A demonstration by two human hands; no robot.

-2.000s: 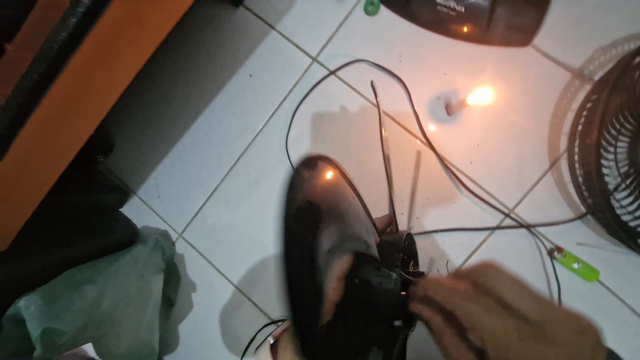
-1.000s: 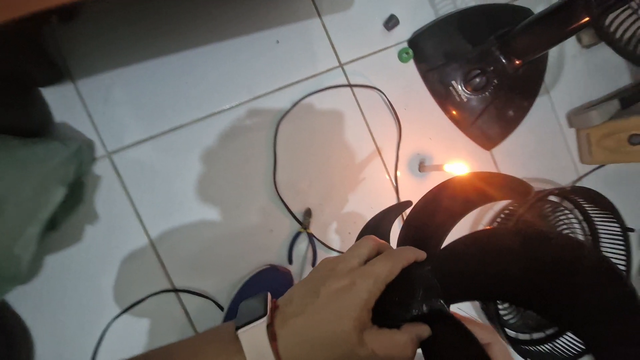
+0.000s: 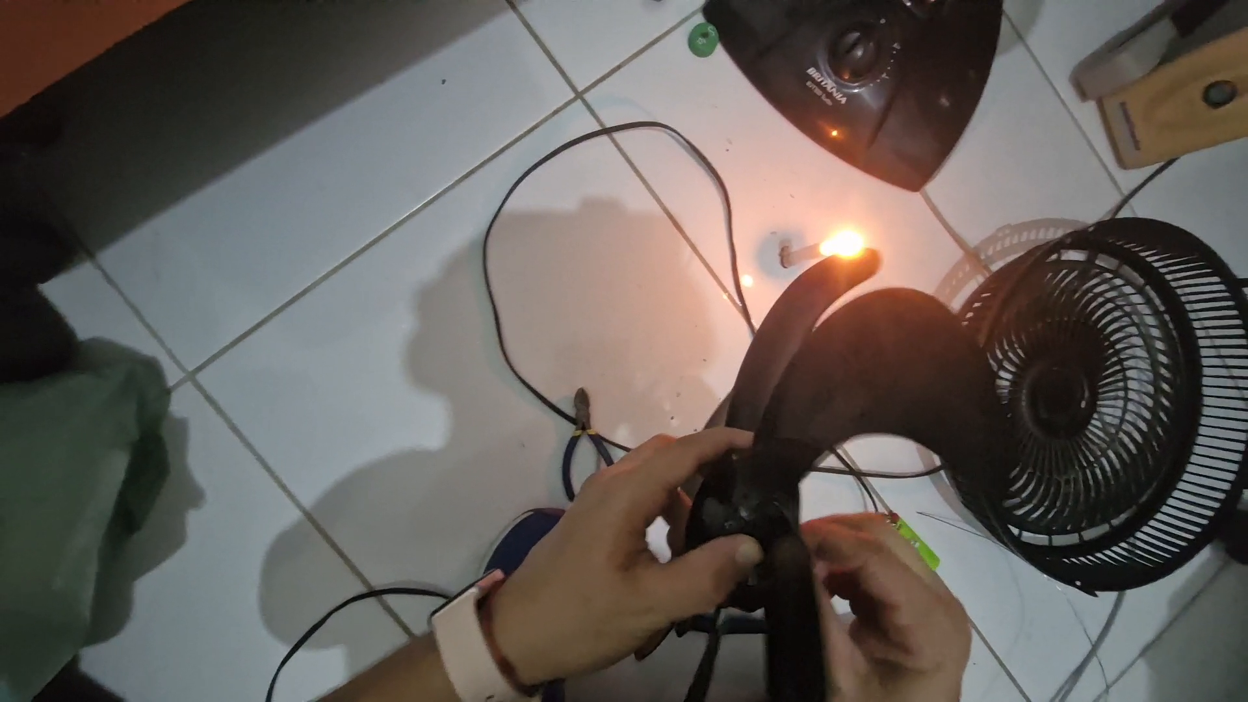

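My left hand [image 3: 624, 561], with a pale watch band at its wrist, grips the hub of a black plastic fan blade [image 3: 877, 380]. On the other side of the hub is my right hand [image 3: 887, 604], fingers curled close to it; the blade partly hides its fingertips, so its hold cannot be told. One curved blade tip overlaps the lit candle [image 3: 804, 254] in view. A black fan grille [image 3: 1194, 390] lies at the right. Cutting pliers [image 3: 582, 414] with dark blue handles rest on the floor beyond my left hand.
A black fan base [image 3: 897, 107] with a dial is at the top. A black cord [image 3: 487, 253] loops over the white tiles. Near the grille lies a green object [image 3: 915, 543]. A green ring [image 3: 702, 40], a yellowish case [image 3: 1180, 107] and green fabric [image 3: 68, 497] are also around.
The fan blade, held edge-on lower in view one second ago, is now turned with its curved tips upward. My right hand, mostly hidden then, now shows beside the hub.
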